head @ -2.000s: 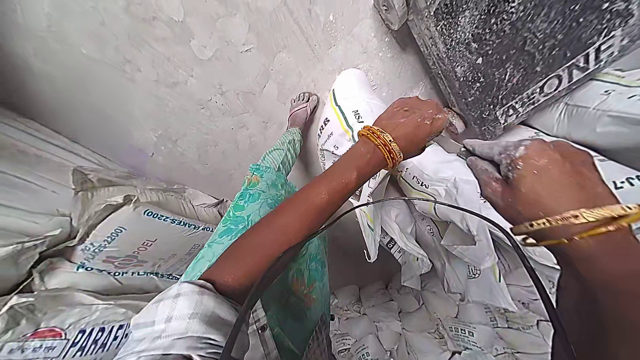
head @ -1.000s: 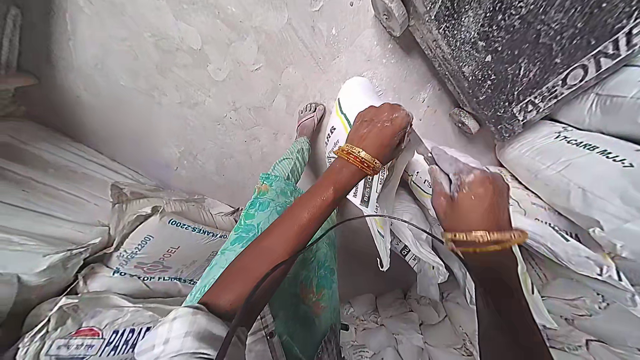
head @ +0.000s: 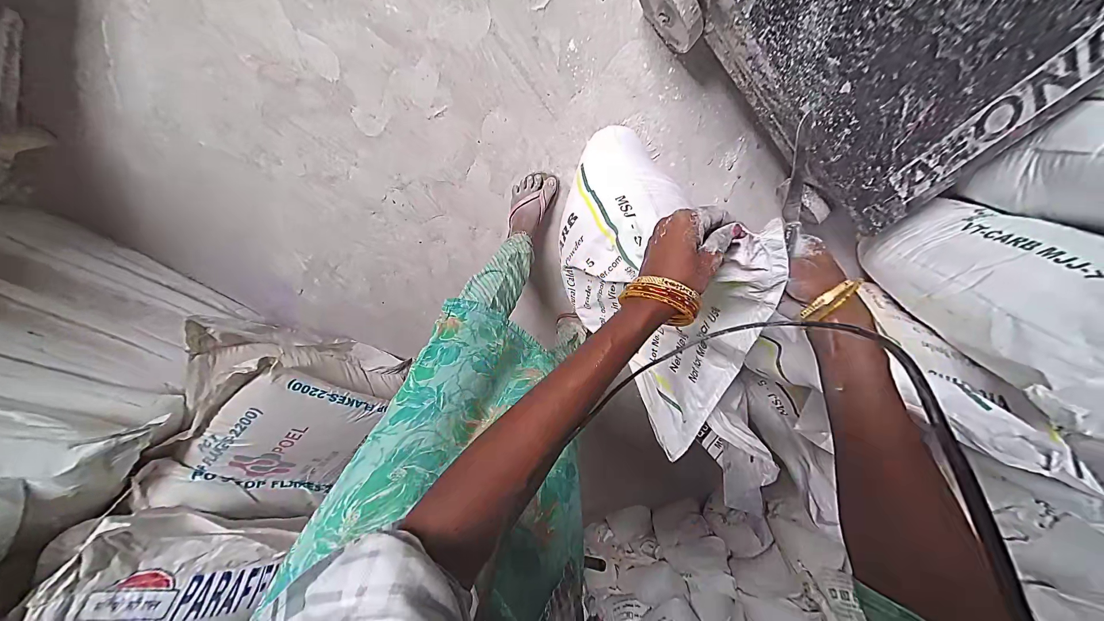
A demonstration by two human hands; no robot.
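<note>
My left hand (head: 686, 254), dusted with white powder, grips the gathered top of a white printed sack (head: 621, 190) that stands on the floor, leaning beside my foot. Its loose upper flap hangs down toward me. Just right of the flap, my right hand (head: 815, 267) is closed on the lower end of a thin metal blade, likely a knife (head: 795, 185), which points upward, away from me. The handle is hidden in my fingers. Gold bangles circle both wrists. A black cable (head: 936, 414) arcs in front of my forearms.
Filled white sacks lie at the left (head: 267, 440) and at the right (head: 992, 285). A dark, powder-dusted box-like object (head: 862, 95) stands at the upper right. Small filled bags (head: 673, 552) lie low in the middle. Dusty grey floor (head: 302, 172) spreads across the upper left.
My right hand has moved from close by my left hand to the right side of the sack top, and the blade now points upward. My left hand still holds the sack.
</note>
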